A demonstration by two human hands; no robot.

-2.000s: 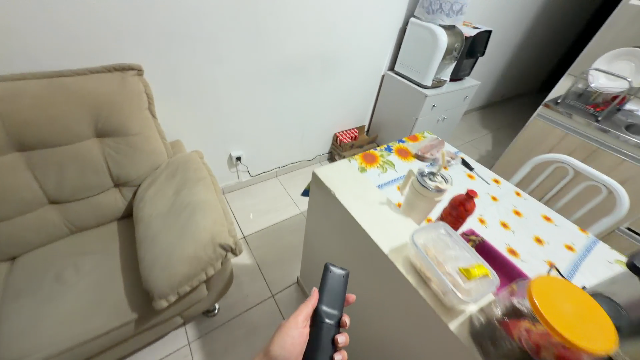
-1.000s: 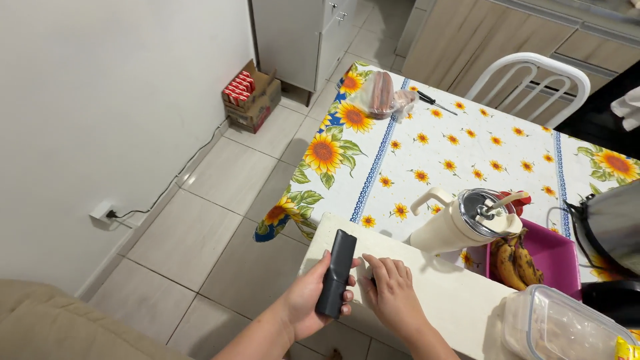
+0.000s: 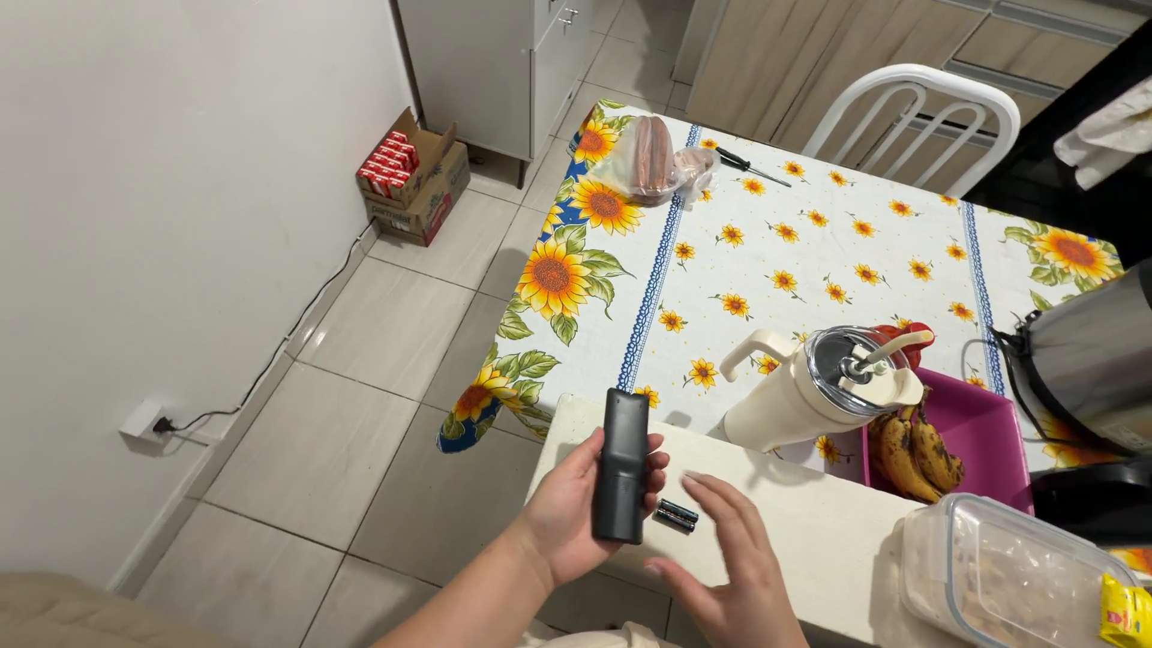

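Observation:
My left hand [image 3: 576,504] holds a black remote control [image 3: 622,468] upright in the view, its smooth back towards me, fingers wrapped around its lower half. Two small cylindrical batteries [image 3: 677,516] lie side by side on the white counter ledge [image 3: 792,531], just right of the remote. Beside them my right hand [image 3: 729,549] is held with thumb and fingers apart, nothing between them. Whether the remote's battery cover is on cannot be told for certain.
A cream tumbler [image 3: 792,396], a magenta bin [image 3: 985,432] with bananas [image 3: 918,454] and a clear plastic container [image 3: 1017,567] stand to the right. On the sunflower tablecloth [image 3: 774,279] lie bagged sausages [image 3: 652,157] and a screwdriver [image 3: 751,166]. A carton [image 3: 414,193] sits by the wall.
Two batteries now show on the ledge, where my right hand was a second ago. That hand has moved right, away from the remote. The view turned towards the table between the earlier frames.

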